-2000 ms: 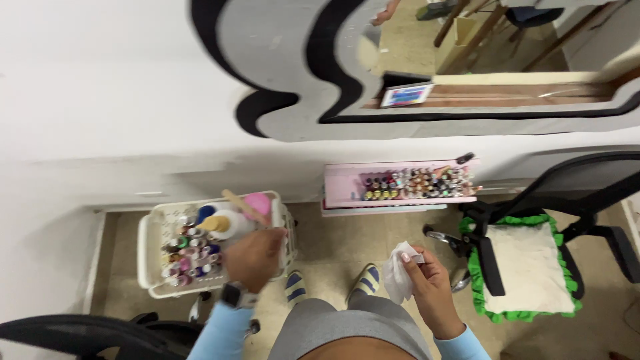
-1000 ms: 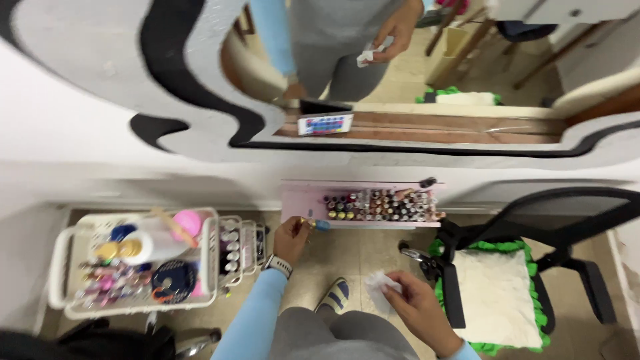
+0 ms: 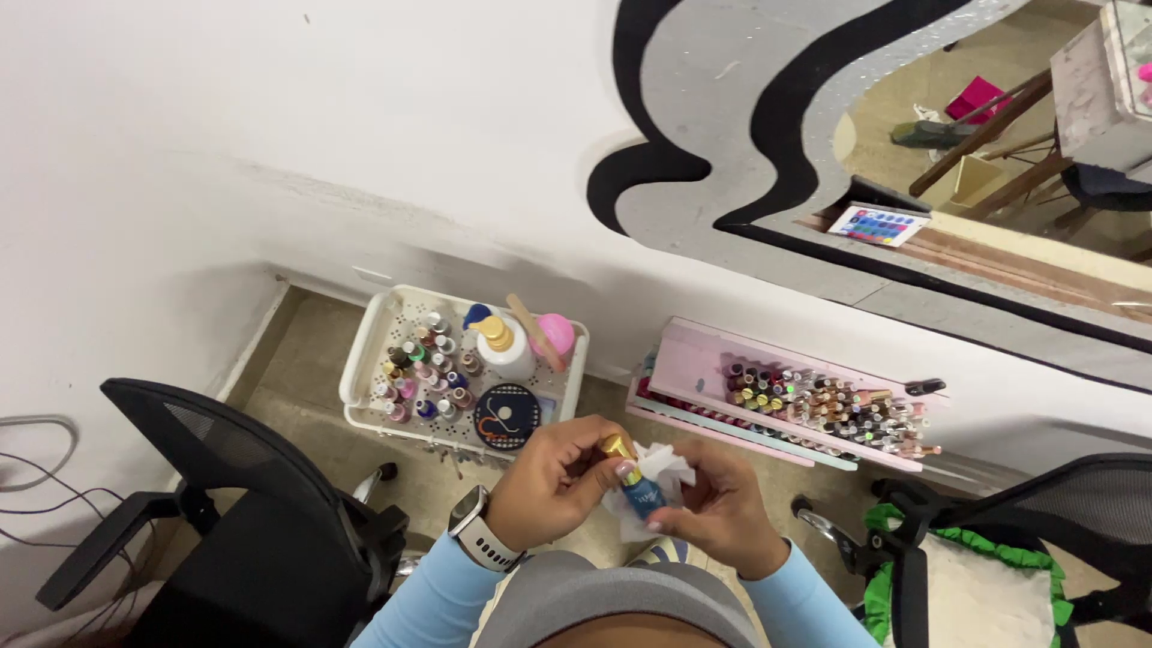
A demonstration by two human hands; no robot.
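Between my hands is a small blue nail polish bottle point(image 3: 643, 497) with a gold cap point(image 3: 617, 449). My left hand point(image 3: 560, 486) pinches the bottle at its cap and neck. In my right hand point(image 3: 724, 510) is a crumpled white tissue point(image 3: 664, 465), wrapped against the bottle's side, with the thumb on the lower part of the glass. The bottle is tilted, cap toward the upper left. The fingers partly hide both bottle and tissue.
A white trolley point(image 3: 353, 387) at left holds polish bottles, a pump bottle point(image 3: 504, 349), a wooden stick point(image 3: 536, 333) and a pink ball-like item point(image 3: 553, 335). A pink rack point(image 3: 688, 355) of polish bottles stands by the wall. Office chairs point(image 3: 261, 504) flank me; a mirror point(image 3: 954, 162) is above.
My left hand was over the trolley, then by the pink rack with a small bottle. Now both hands are together on the bottle, tissue against it. The view has swung.
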